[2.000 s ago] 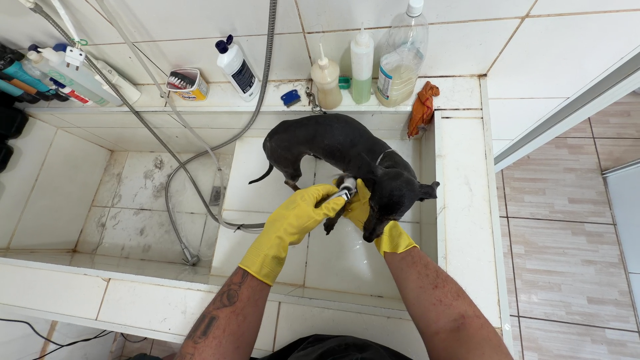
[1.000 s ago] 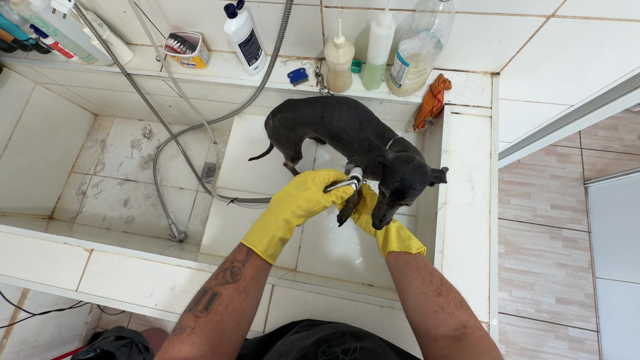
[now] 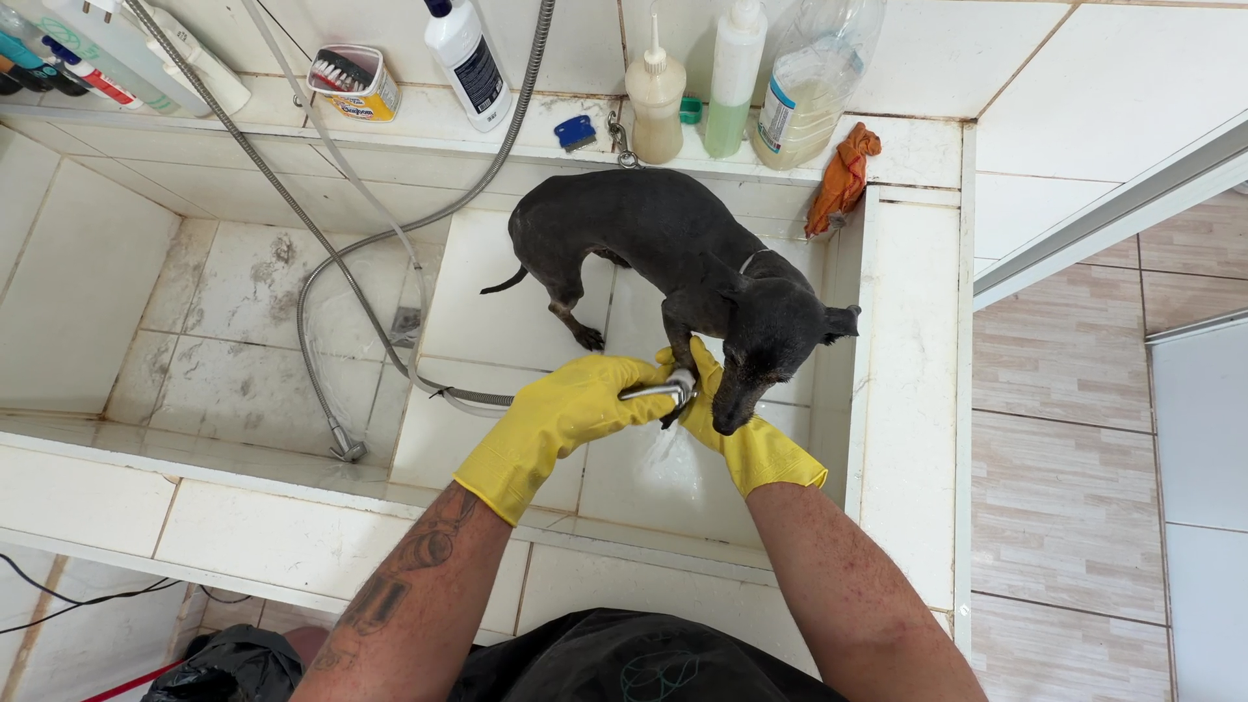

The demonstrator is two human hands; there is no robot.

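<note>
A small black dog [image 3: 634,219] stands on the white tiles of a raised wash basin, its head lowered toward the right. My left hand [image 3: 575,409], in a yellow rubber glove, is closed around a metal spray head [image 3: 658,392] joined to a flexible metal hose. Water runs from the spray head by the dog's front paw [image 3: 673,414] onto the tiles. My right hand [image 3: 726,419], also gloved in yellow, is at that front leg, under the dog's muzzle; its fingers are partly hidden by the leg and head.
The back ledge holds a white bottle [image 3: 471,73], a brush in a tub [image 3: 356,88], a blue comb [image 3: 575,133], squeeze bottles [image 3: 656,102], a large clear jug [image 3: 809,88] and an orange cloth [image 3: 843,180]. Looped hoses [image 3: 322,263] cross the left basin section. A tiled rim [image 3: 912,390] bounds the right.
The dog's head and both gloved hands remain close together, with the spray head still at the front paw. Water splashing on the tiles below the hands is more visible now.
</note>
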